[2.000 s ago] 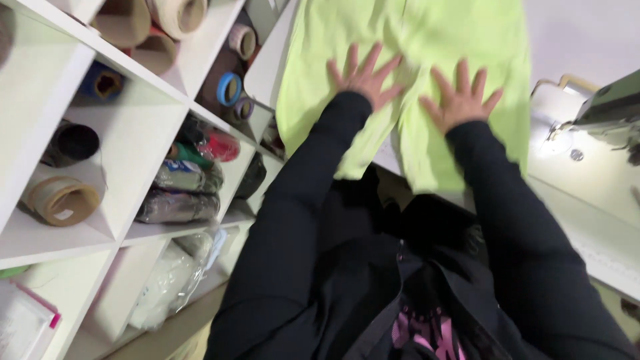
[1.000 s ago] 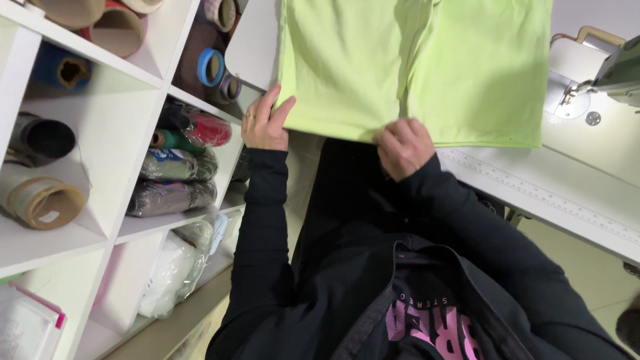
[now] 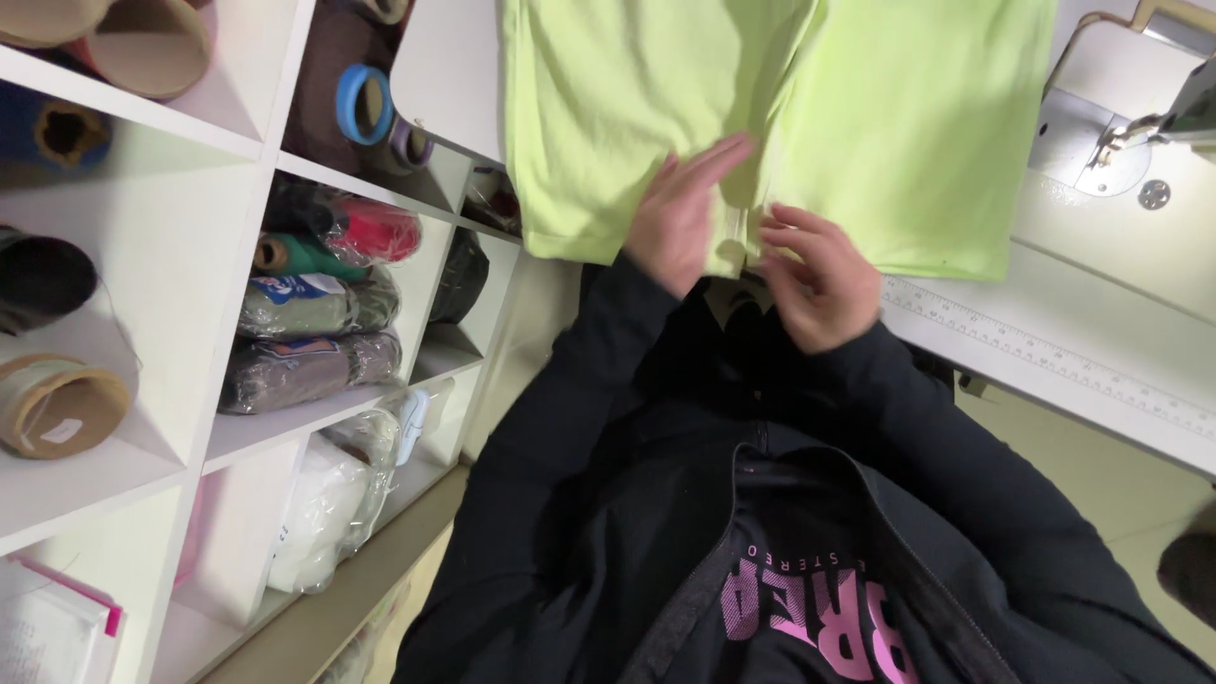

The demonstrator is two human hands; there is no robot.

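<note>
A lime-green garment (image 3: 912, 142), which looks like a pair of shorts with two leg parts, lies spread on the white sewing table, its lower edge along the table's front edge. My left hand (image 3: 686, 217) rests on the left leg part near the inner edge, fingers extended toward the fold and nothing gripped. Just to the right, my right hand (image 3: 822, 275) is at the inner edge of the right leg part, near the hem, with fingers curled. Whether its fingertips pinch the cloth cannot be told.
A sewing machine's needle area (image 3: 1107, 152) is at the right. A ruler scale (image 3: 1045, 351) runs along the table's front. At the left, a white cubby shelf (image 3: 233, 237) holds thread cones, cardboard tubes, wrapped yarn (image 3: 318, 304) and plastic bags (image 3: 328, 513).
My left hand has moved right from the garment's left corner onto the cloth near the middle. My right hand has moved slightly right, away from the middle hem.
</note>
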